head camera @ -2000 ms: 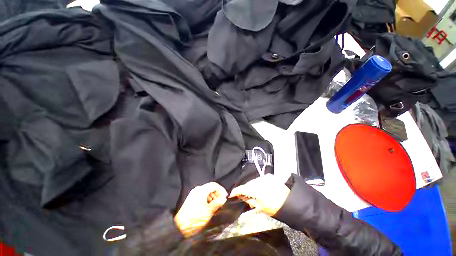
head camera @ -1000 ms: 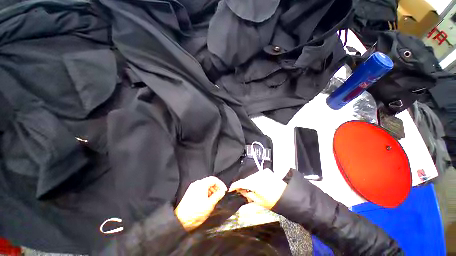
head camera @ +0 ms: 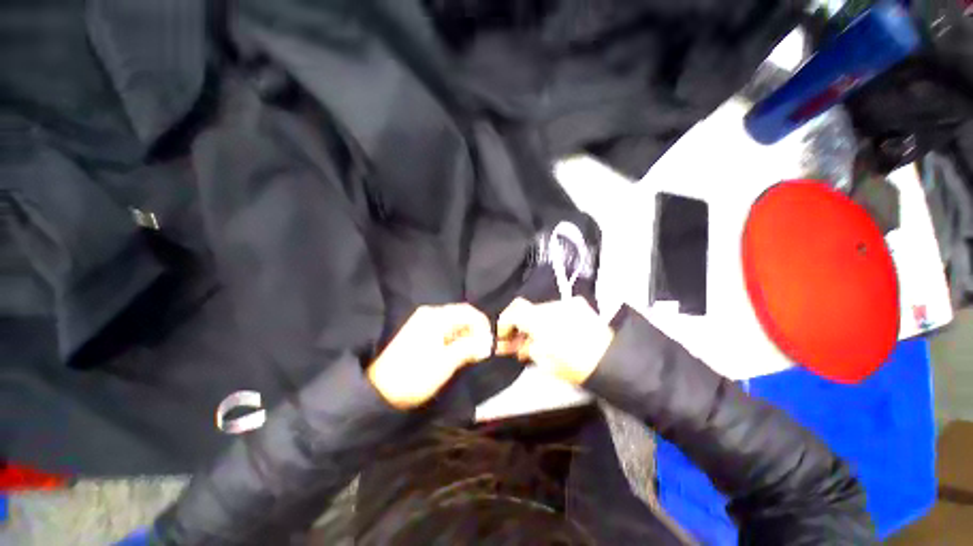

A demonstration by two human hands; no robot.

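A large black garment (head camera: 288,224) lies heaped over the table, and the view is blurred. My left hand (head camera: 432,352) and my right hand (head camera: 555,336) meet at the garment's edge near the table's front, fingertips almost touching. Both hands pinch dark cloth between them; any small trim or needle there is too blurred to tell. A white cord loop (head camera: 564,256) lies by a label at the garment edge, just above my right hand. Another white loop (head camera: 240,412) lies on the cloth at the lower left.
A black phone (head camera: 680,254) lies on the white tabletop (head camera: 726,341). A red round disc (head camera: 822,279) is to its right, with a blue cylinder (head camera: 832,75) behind. Something blue (head camera: 843,427) is below the table's right side. Hair shows at the bottom centre.
The view has tilted down, so the table things sit higher in the picture and more floor shows at the lower left. Both hands stay together at the cloth, their fingertips slightly shifted.
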